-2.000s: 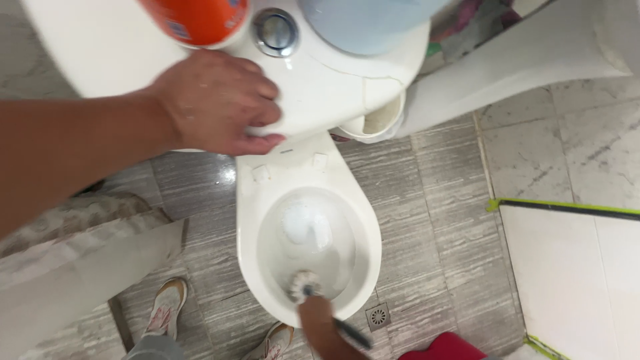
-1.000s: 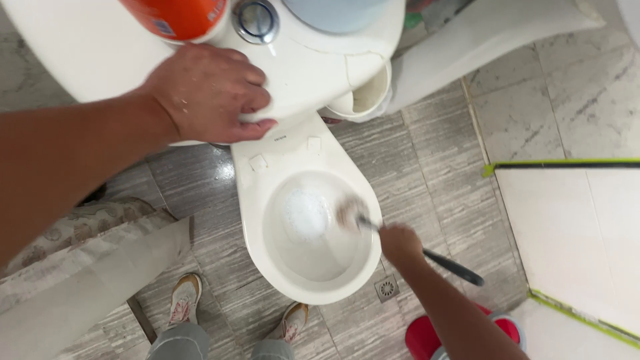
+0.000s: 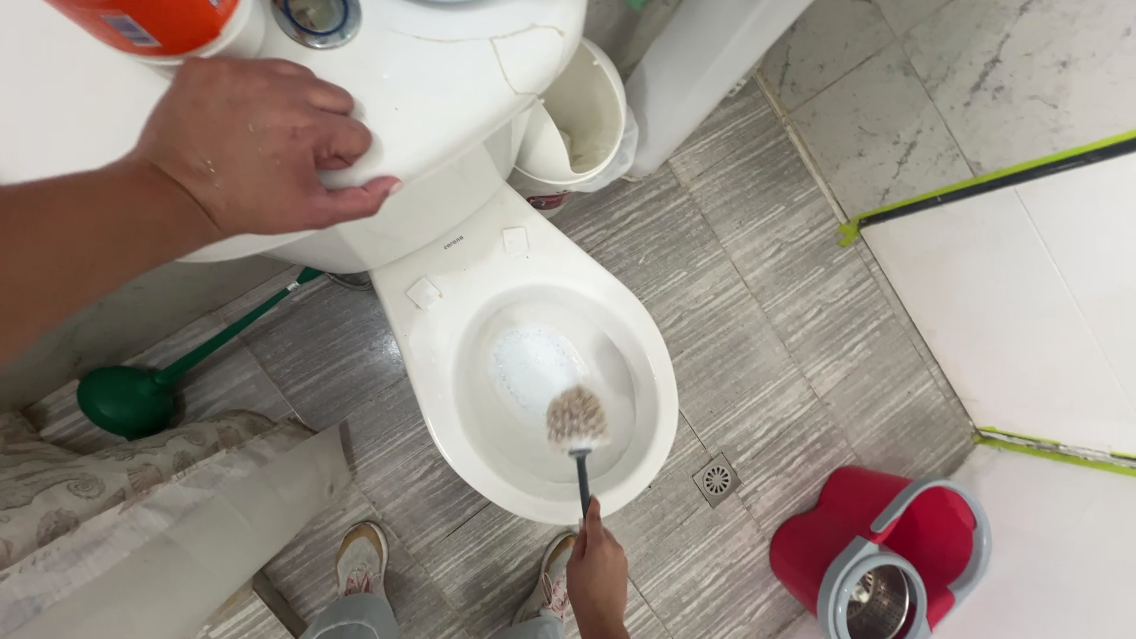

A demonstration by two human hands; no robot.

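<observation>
My right hand (image 3: 598, 568) grips the dark handle of a toilet brush (image 3: 577, 419) near the front rim. The brush's round bristle head is inside the bowl, beside foamy water. The white toilet bowl (image 3: 657, 373) has no seat on it. My left hand (image 3: 257, 146) rests with curled fingers on the white tank lid (image 3: 461, 80), holding nothing. Beside that hand stand an orange-red container (image 3: 169, 22) and the round metal flush button (image 3: 317, 18).
Right of the tank is a white waste bin (image 3: 612, 98). A green plunger (image 3: 129, 401) lies at left near a patterned curtain (image 3: 115, 488). A red mop bucket (image 3: 825, 524) with a wringer stands at lower right, near a floor drain (image 3: 716, 479).
Since one second ago, the brush has moved from the bowl's right side toward its front, my right hand with it. My left hand remains on the tank lid.
</observation>
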